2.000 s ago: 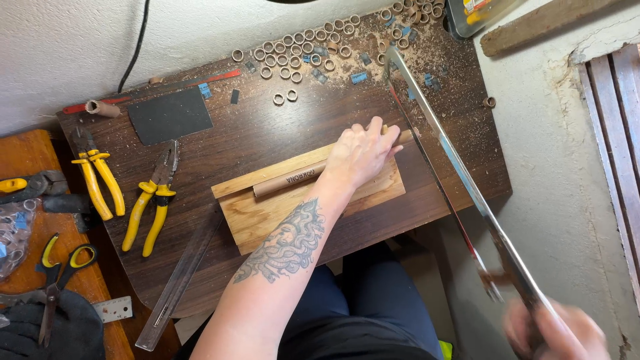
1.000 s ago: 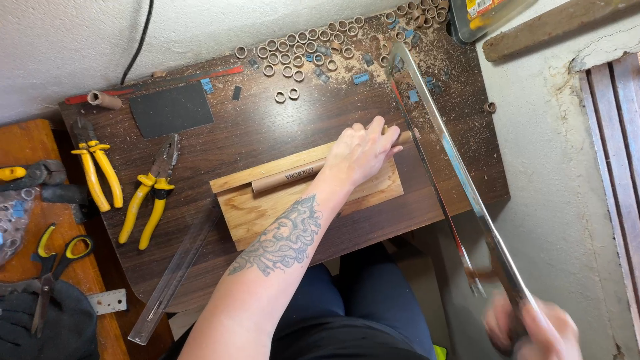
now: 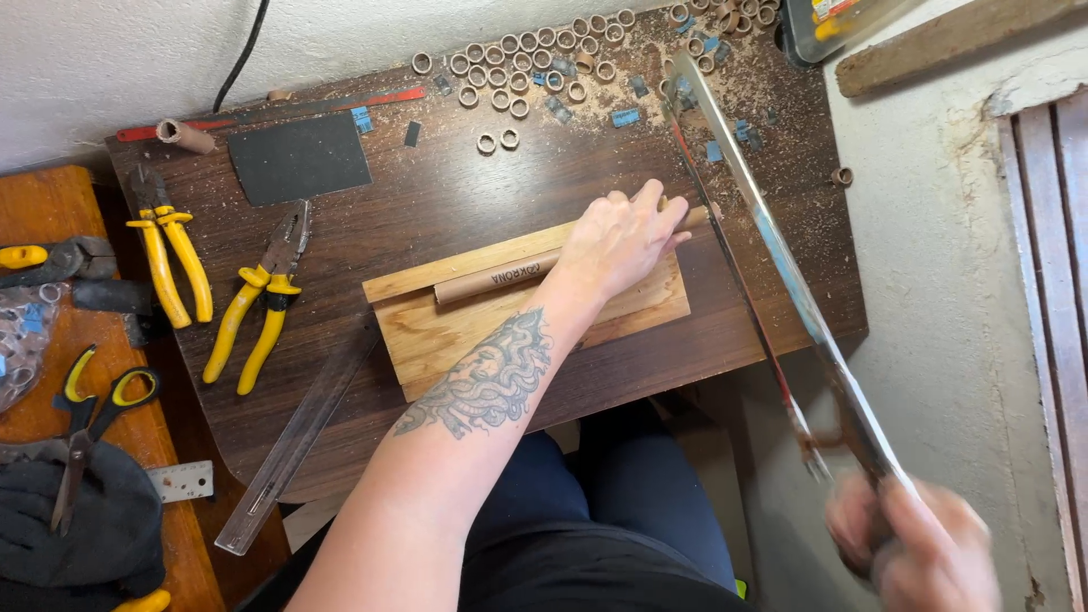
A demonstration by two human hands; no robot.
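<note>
A brown cardboard tube (image 3: 493,278) lies along the raised strip of a wooden bench hook (image 3: 398,340). My left hand (image 3: 625,234) presses the tube against that strip near its right end, fingers curled over it. The handle of a hacksaw (image 3: 786,246) is in my right hand (image 3: 909,535), which is blurred at the lower right. The saw's blade crosses the tube's end, just right of my left fingers; whether it has cut into the cardboard is too small to tell. Many cut cardboard rings (image 3: 519,81) lie at the back of the table among sawdust.
Two yellow-handled pliers (image 3: 174,255) (image 3: 255,314), a dark sheet (image 3: 299,160), a loose saw blade (image 3: 323,106) and a short tube piece (image 3: 185,136) lie on the left. A clear plastic ruler (image 3: 293,442) overhangs the front edge. Scissors (image 3: 76,450) rest on a glove at left. A wall stands at right.
My right hand and the hacksaw have shifted slightly along the saw's length between frames. My left hand stays on the tube.
</note>
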